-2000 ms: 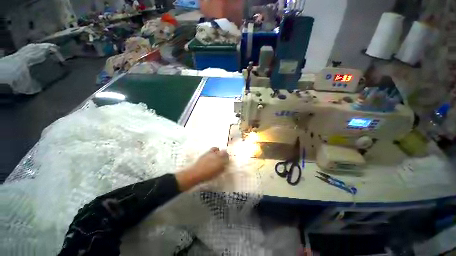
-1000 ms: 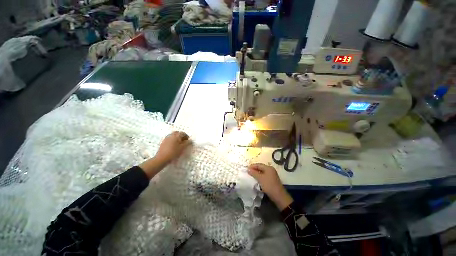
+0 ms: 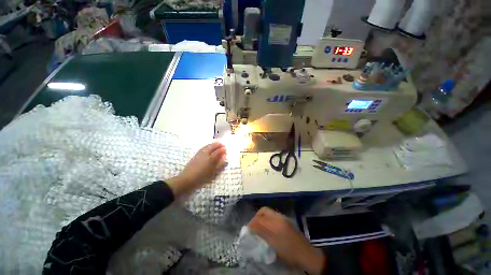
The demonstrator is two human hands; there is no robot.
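The white openwork fabric (image 3: 134, 156) is heaped at the left and runs over the table edge to my lap. My left hand (image 3: 211, 161) holds the fabric close to the brightly lit needle area of the sewing machine (image 3: 269, 96); its fingertips are partly lost in the glare. My right hand (image 3: 272, 231), slightly blurred, is low over my lap, with its fingers closed on a white ruffled trim (image 3: 254, 248) at the fabric's edge. The needle and presser foot are hidden by the lamp glare.
Black scissors (image 3: 285, 160), a blue pen (image 3: 299, 146), blue snips (image 3: 334, 169) and a cream box (image 3: 336, 144) are right of the needle area. A cluttered dark tray (image 3: 344, 228) is at the lower right. White thread cones (image 3: 385, 13) stand behind the machine.
My left hand has moved right to the needle area with the fabric. My right hand has moved down from the tabletop to my lap. The view has shifted right.
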